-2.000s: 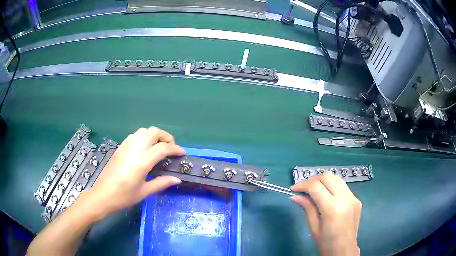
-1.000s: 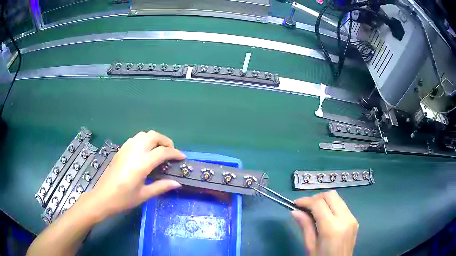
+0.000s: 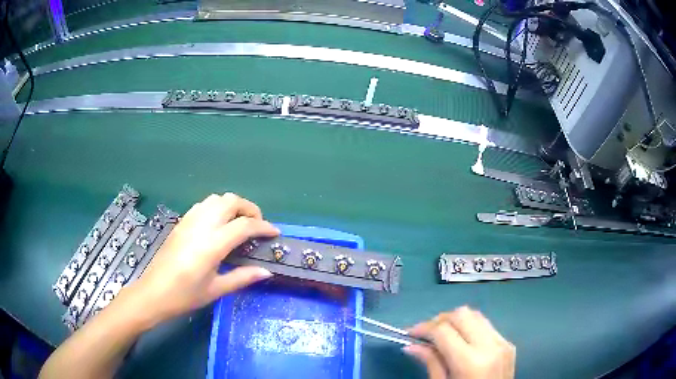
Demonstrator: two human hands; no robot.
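Note:
My left hand (image 3: 196,263) grips the left end of a dark fixture bar (image 3: 330,274) and holds it over the back part of the blue tray (image 3: 285,348). Round silvery components with brownish centres (image 3: 343,264) sit in a row along the bar; its left end is hidden by my fingers. My right hand (image 3: 467,344) holds thin silvery tweezers (image 3: 384,331), two prongs apart, tips over the tray's right rim, below the bar and not touching it. Whether the tips hold anything is too small to tell. Reddish-brown colour shows in the tray just under the bar.
Several fixture bars (image 3: 96,248) lie side by side at left. One bar (image 3: 496,268) lies at right. Two bars (image 3: 222,100) stand end to end on a metal rail (image 3: 89,102). Another bar (image 3: 545,197) is at the grey machine (image 3: 593,96), which has black cables.
The tweezers have left the bar's rightmost component and moved down and left to the tray rim with my right hand. The bar at the machine has moved right. My left hand holds nearly still.

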